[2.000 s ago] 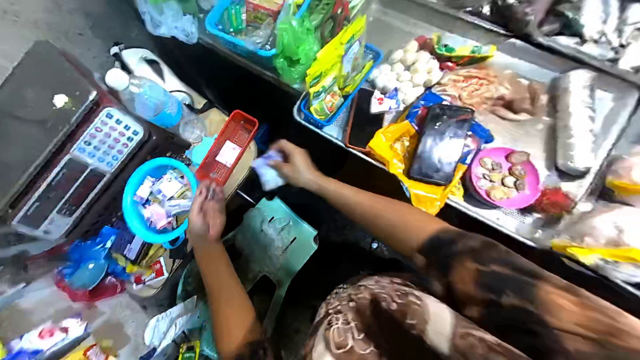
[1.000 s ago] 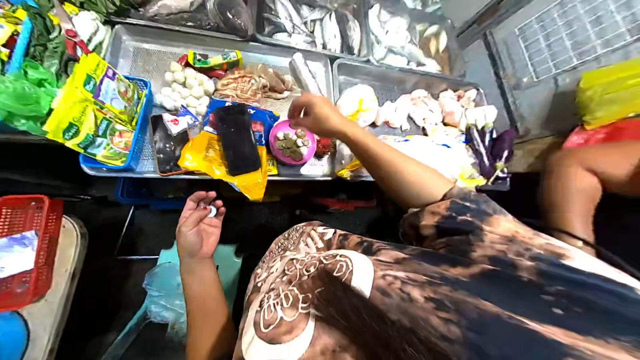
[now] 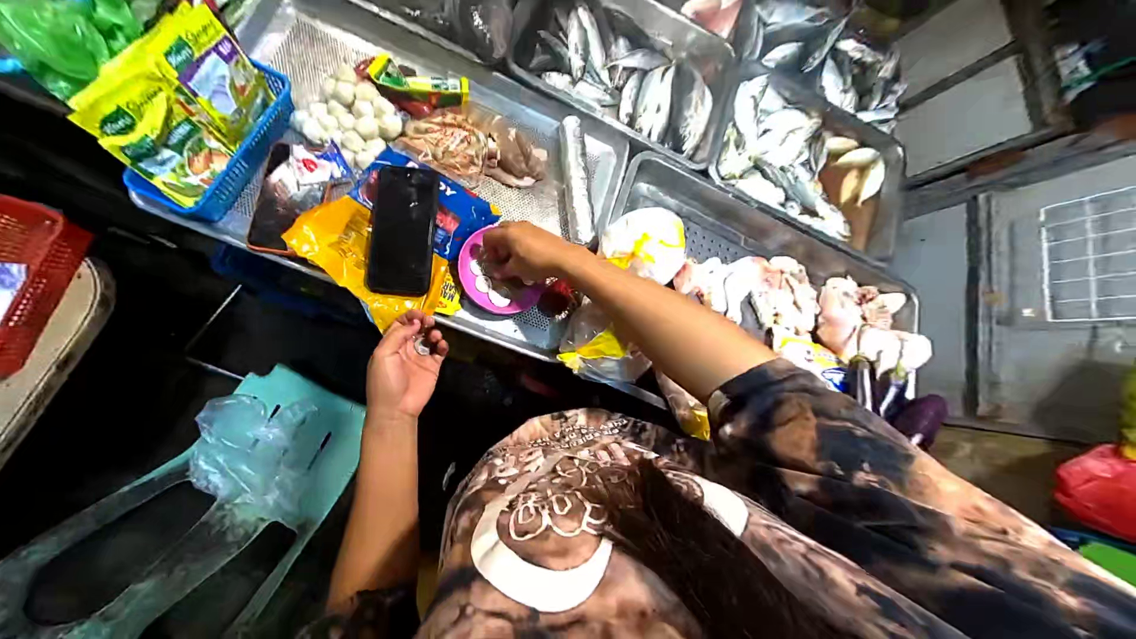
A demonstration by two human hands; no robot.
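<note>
My right hand (image 3: 524, 253) reaches into a small pink bowl (image 3: 500, 300) of coins, its fingertips down among them; whether they pinch a coin is hidden. My left hand (image 3: 408, 359) is palm up just below the tray edge, its fingers curled on a silver coin (image 3: 422, 344). Left of the bowl, a black smartphone (image 3: 403, 231) lies on yellow and blue plastic packs (image 3: 333, 244). A second dark phone or case (image 3: 275, 209) lies farther left, partly under a small plastic packet.
Metal trays hold white balls (image 3: 351, 115), silver fish (image 3: 657, 98) and raw chicken pieces (image 3: 772, 293). A blue basket (image 3: 240, 151) of yellow seasoning packets stands at the left. Eggplants (image 3: 914, 417) lie at the right. A green plastic chair (image 3: 333, 426) with a clear bag stands below.
Two seconds ago my right hand held a small paper-like item near the red basket; one second ago it was at the bowl's edge. Now its fingers are inside the bowl. The view has swung right.
</note>
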